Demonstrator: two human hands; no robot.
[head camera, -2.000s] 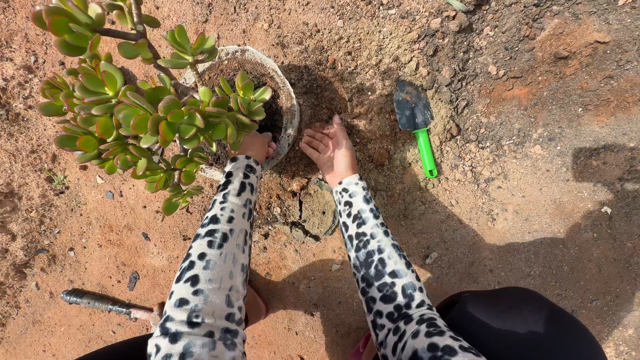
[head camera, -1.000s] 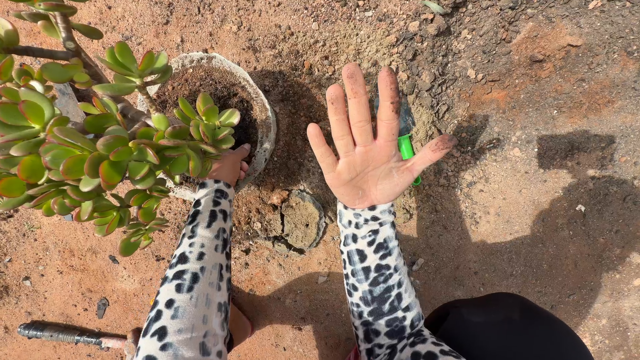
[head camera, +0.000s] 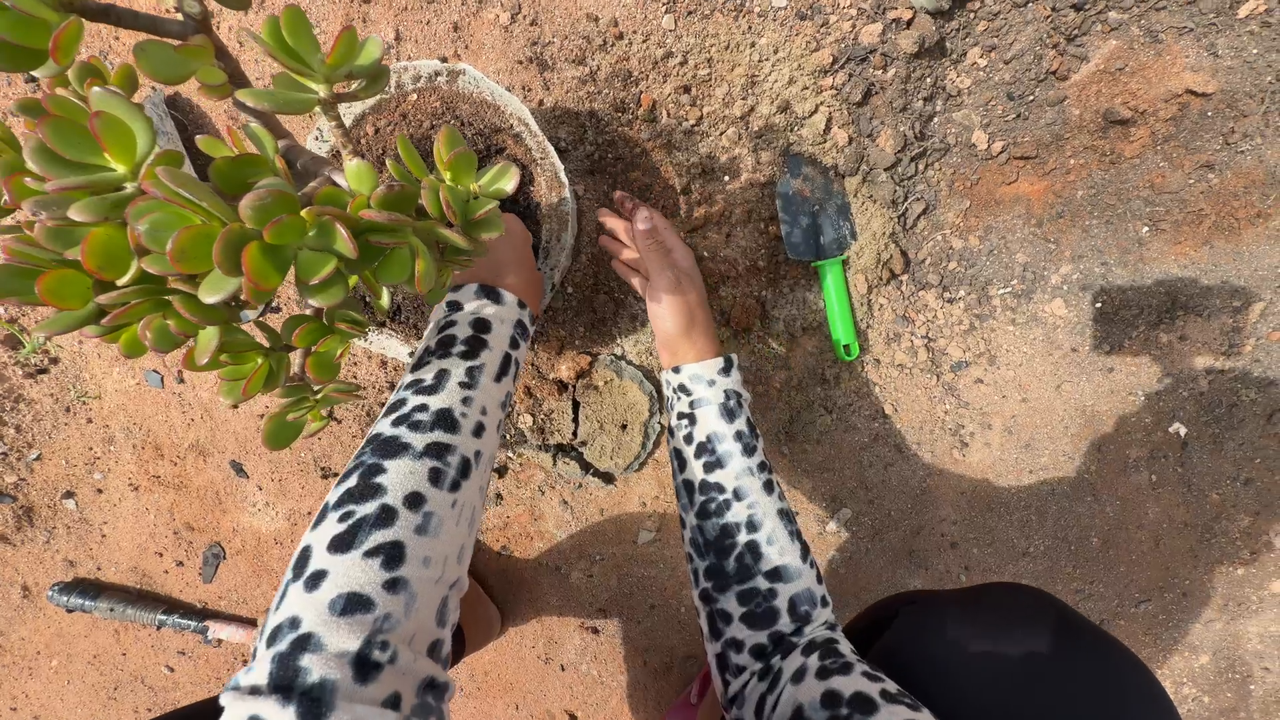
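Observation:
A jade plant (head camera: 270, 215) with red-edged green leaves leans out of a round whitish pot (head camera: 555, 180) filled with soil (head camera: 420, 115). My left hand (head camera: 510, 262) reaches inside the pot's near right edge under the leaves; its fingers are hidden, so what they touch cannot be told. Just right of the pot, my right hand (head camera: 660, 270) is above the dark loose soil, fingers apart and slightly curved, holding nothing. Between my forearms lies a cracked round piece of dried soil (head camera: 612, 418).
A hand trowel (head camera: 825, 250) with a black blade and green handle lies on the ground to the right. A tool with a dark grip (head camera: 130, 605) lies at the lower left, partly behind my left sleeve. Loose clods (head camera: 900, 50) lie at the upper right.
My right hand was raised with its palm spread a second ago; it has come down and left, beside the pot. My left hand stays in the pot.

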